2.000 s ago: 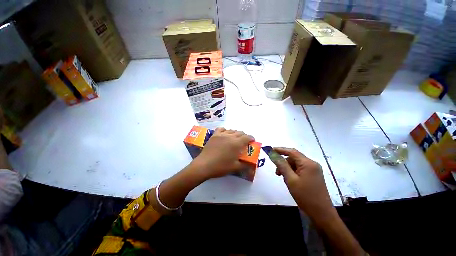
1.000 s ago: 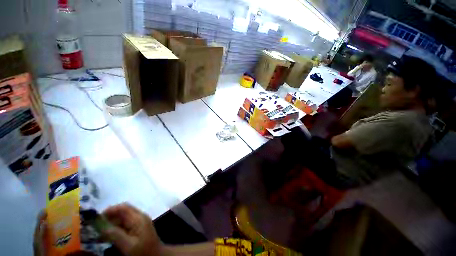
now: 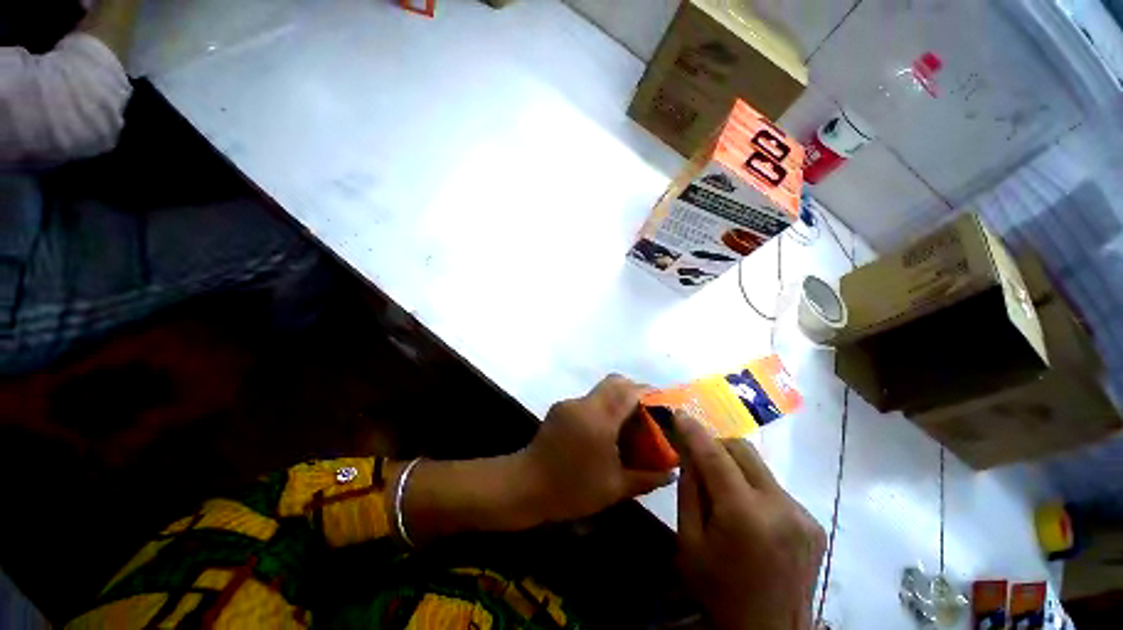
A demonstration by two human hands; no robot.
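Observation:
A retail box (image 3: 720, 406) with orange and yellow sides lies near the front edge of the bench, in front of me. My left hand (image 3: 589, 453) grips its near end. My right hand (image 3: 749, 523) is at the same end, its fingers bent against the box. A small dark thing shows at its fingertips, too hidden to tell whether it is the knife. Two retail boxes (image 3: 727, 203) with orange tops and black handle slots stand side by side behind it.
Brown carton (image 3: 718, 76) behind the standing boxes; open cartons (image 3: 942, 314) at right. Tape roll (image 3: 819, 308), red-labelled bottle (image 3: 837, 145), thin cable, crumpled plastic (image 3: 932, 596), yellow roll (image 3: 1053, 529) and orange boxes (image 3: 1009, 604) at right. A person's sleeve (image 3: 62, 105) at upper left.
The view has swung back from the right side and is tilted. The person seated at right has left the picture. Both hands are now at the near end of the box.

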